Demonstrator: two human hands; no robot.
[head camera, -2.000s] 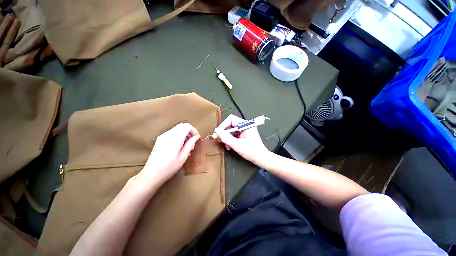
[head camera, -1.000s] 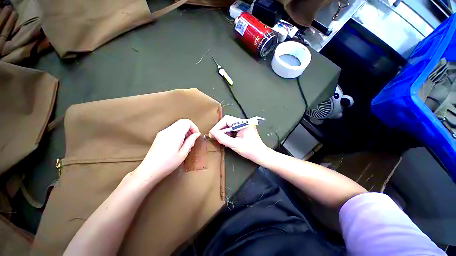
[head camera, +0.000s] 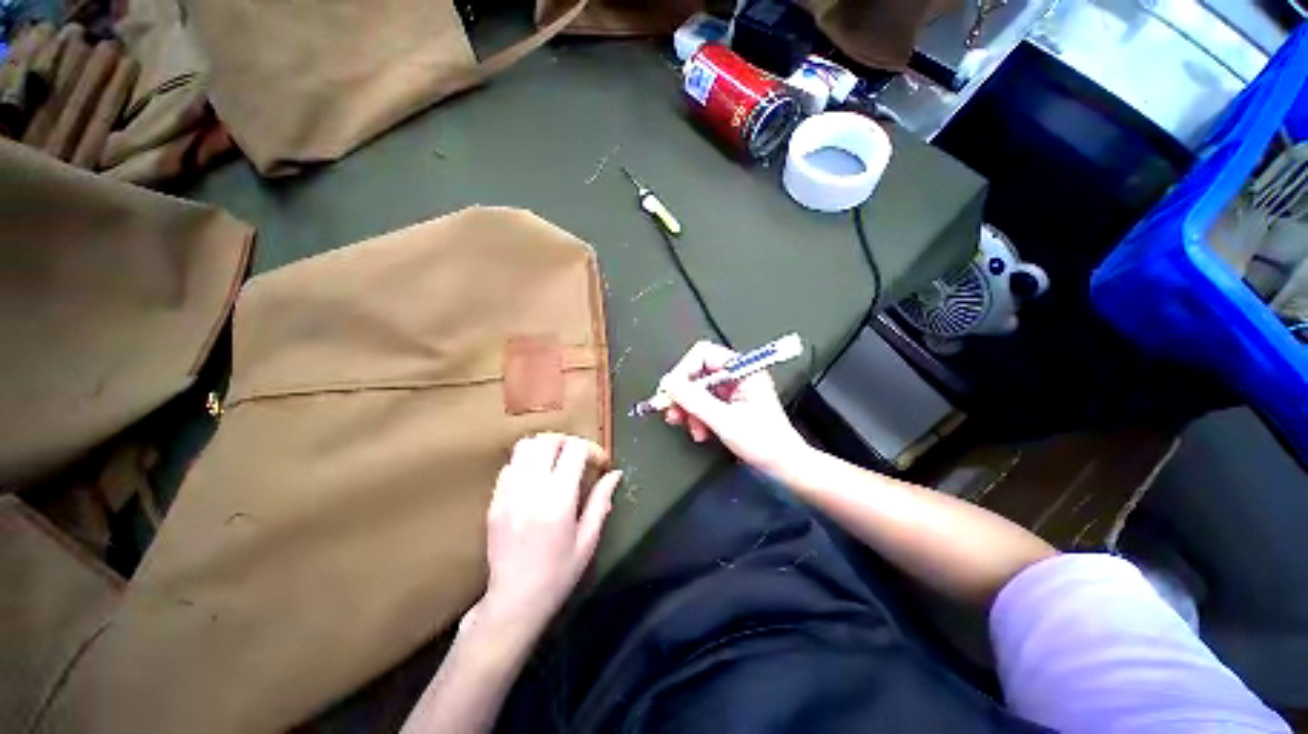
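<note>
A tan tote bag (head camera: 359, 502) lies on the dark green table (head camera: 474, 158), with a seam across it and reddish-brown binding on its right edge. A reddish-brown leather patch (head camera: 534, 376) sits near that edge, uncovered. My left hand (head camera: 548, 513) lies on the bag below the patch, its thumb at the bound edge; whether it pinches the fabric is unclear. My right hand (head camera: 724, 404) holds a white pen-shaped tool (head camera: 760, 357) over the table, right of the bag, its tip pointing left and not touching the bag.
A thread burner (head camera: 660, 214) with a black cord lies beyond the bag. A red can (head camera: 739, 99) and tape roll (head camera: 836, 161) are at the back right. An animal-faced fan (head camera: 961, 294) and blue crate (head camera: 1198, 215) stand right. Other tan bags (head camera: 108, 287) lie left.
My left hand has moved from the patch down to the bag's lower right edge. My right hand has drawn back right and slightly down with the tool. The bag has turned and shifted a little.
</note>
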